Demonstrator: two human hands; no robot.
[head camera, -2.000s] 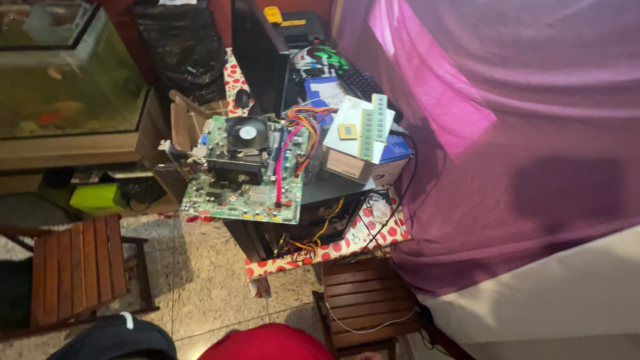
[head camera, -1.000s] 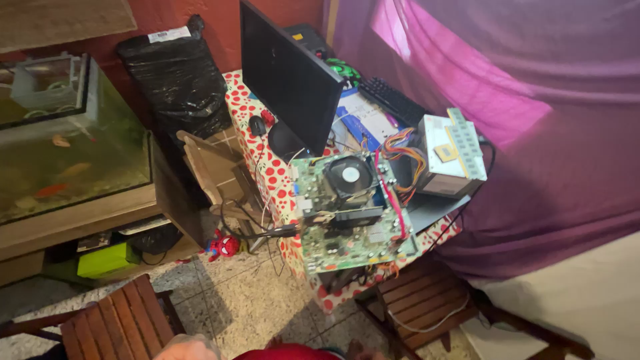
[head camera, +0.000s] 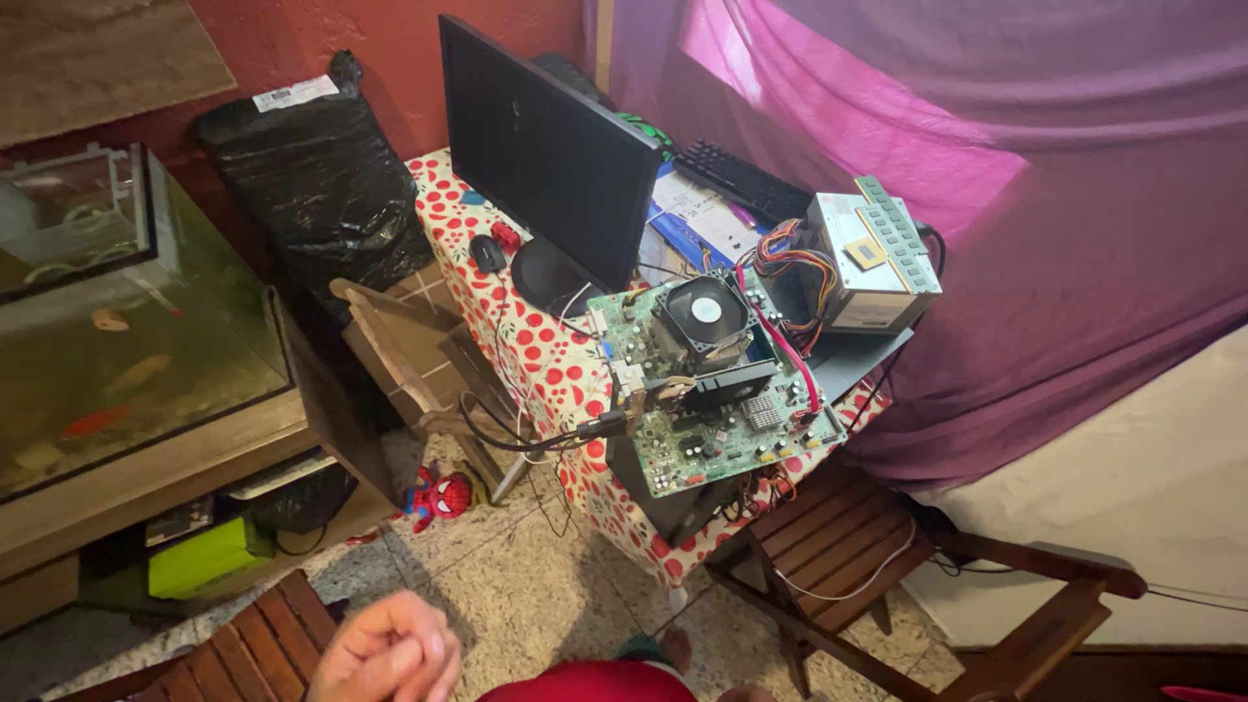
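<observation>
My left hand (head camera: 390, 651) is at the bottom left, its fingers curled together, with no object visible in it. A sliver of skin at the bottom edge, right of the red clothing, may be my right hand; too little shows to tell. Beyond, a green computer motherboard (head camera: 721, 444) with a black CPU cooler fan (head camera: 704, 310) lies on top of a dark computer case (head camera: 634, 478). A pink cable (head camera: 795, 363) crosses the board. Behind it on the right is a metal power supply (head camera: 863, 304), with a memory module (head camera: 895, 234) and a processor chip (head camera: 865, 254) on top.
A monitor (head camera: 541, 146), mouse (head camera: 487, 253) and keyboard (head camera: 746, 180) stand on the table with the fruit-patterned cloth (head camera: 551, 370). Wooden folding chairs are at lower right (head camera: 843, 541) and lower left (head camera: 244, 639). An aquarium (head camera: 136, 341) is left; a Spider-Man toy (head camera: 444, 495) lies on the floor.
My left hand has come further into view at the bottom left. The view has shifted, showing more of the monitor and table than two seconds ago.
</observation>
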